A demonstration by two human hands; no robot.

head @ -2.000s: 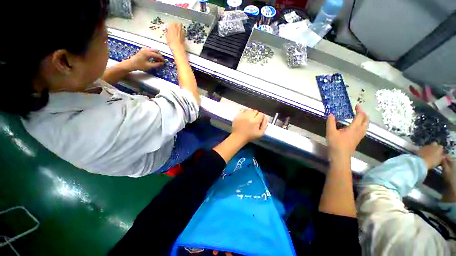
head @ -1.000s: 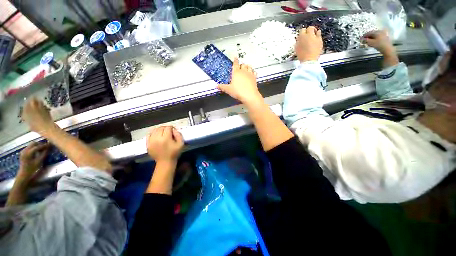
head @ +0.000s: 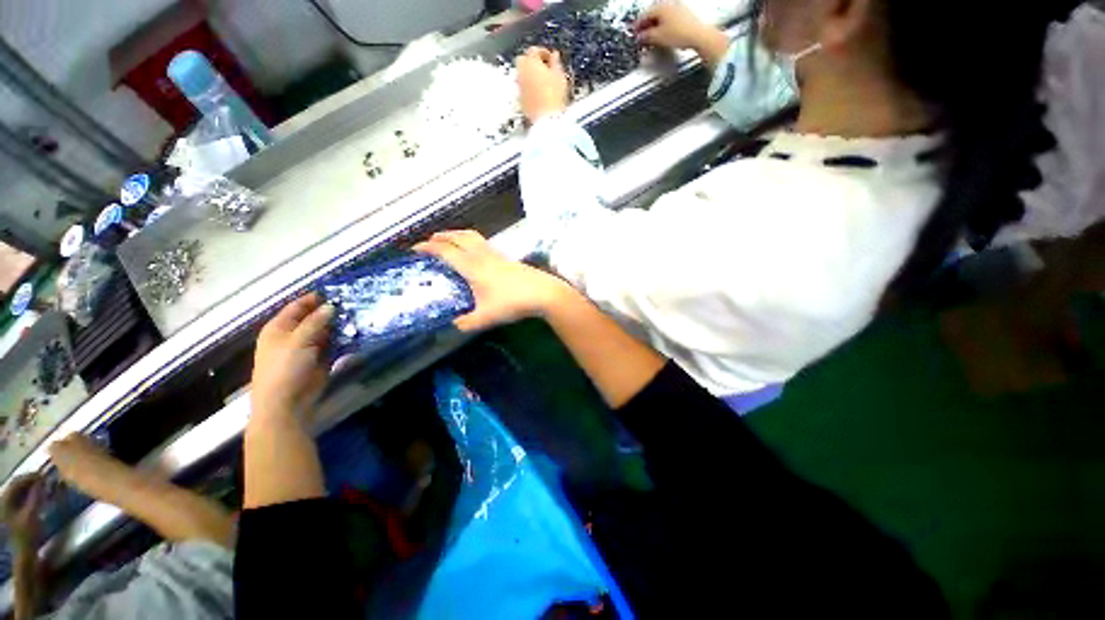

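A blue circuit board panel (head: 394, 303) with a bright glare on its face is held over the two pale line rails, near the middle of the view. My left hand (head: 291, 361) grips its left end. My right hand (head: 491, 281) grips its right end, with the fingers over the far edge. Whether the panel touches the rails I cannot tell. My blue apron (head: 497, 509) hangs below it.
The grey parts tray (head: 327, 206) behind the rails holds a white heap (head: 470, 99), a dark heap (head: 588, 51), silvery parts (head: 172, 269) and a clear bag (head: 230, 204). A person in white (head: 715, 254) works at right; another person's arms (head: 146, 491) are at lower left.
The panel has moved from the tray side to between my hands over the rails. My left hand has left the near rail and taken its left end. The view has turned right.
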